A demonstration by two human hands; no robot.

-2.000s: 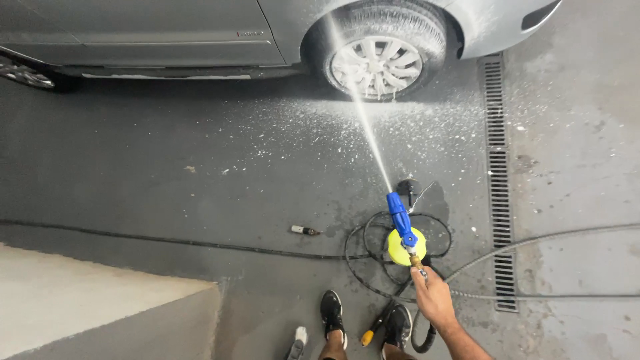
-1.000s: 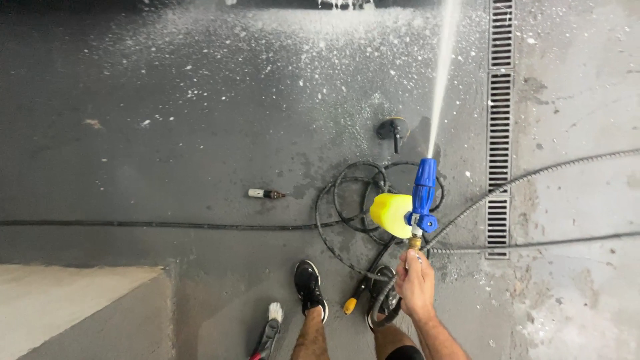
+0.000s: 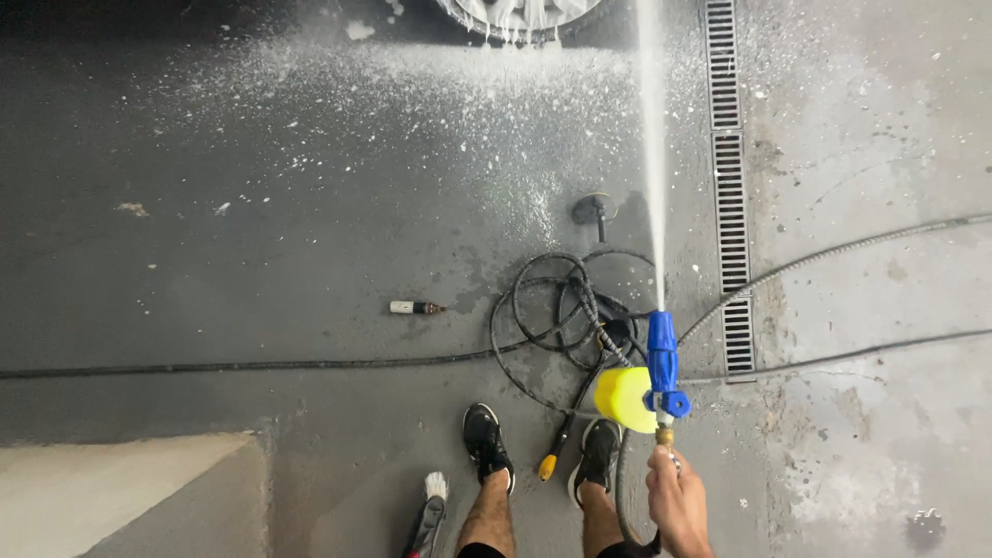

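My right hand (image 3: 677,496) is closed around the rear end of a foam sprayer, just behind its brass fitting (image 3: 664,436). The sprayer has a blue nozzle (image 3: 663,353) and a yellow bottle (image 3: 626,397), and a white jet (image 3: 653,155) shoots from it toward the top of the view. A black hose (image 3: 625,496) hangs by the hand. Foam drips from a car wheel (image 3: 535,14) at the top edge. My left hand is out of view.
Coiled hose (image 3: 542,333) lies by my shoes (image 3: 487,442). Around it are a brush with white bristles (image 3: 435,487), a small white-and-black nozzle-like part (image 3: 415,308), a black disc-shaped tool (image 3: 595,209) and a yellow-tipped tool (image 3: 548,466). A drain grate (image 3: 730,201) runs along the right; a low wall (image 3: 101,488) stands lower left.
The jet has swung off the wheel and now passes to its right. The view has tilted down, so most of the car is out of frame. My right hand keeps its hold.
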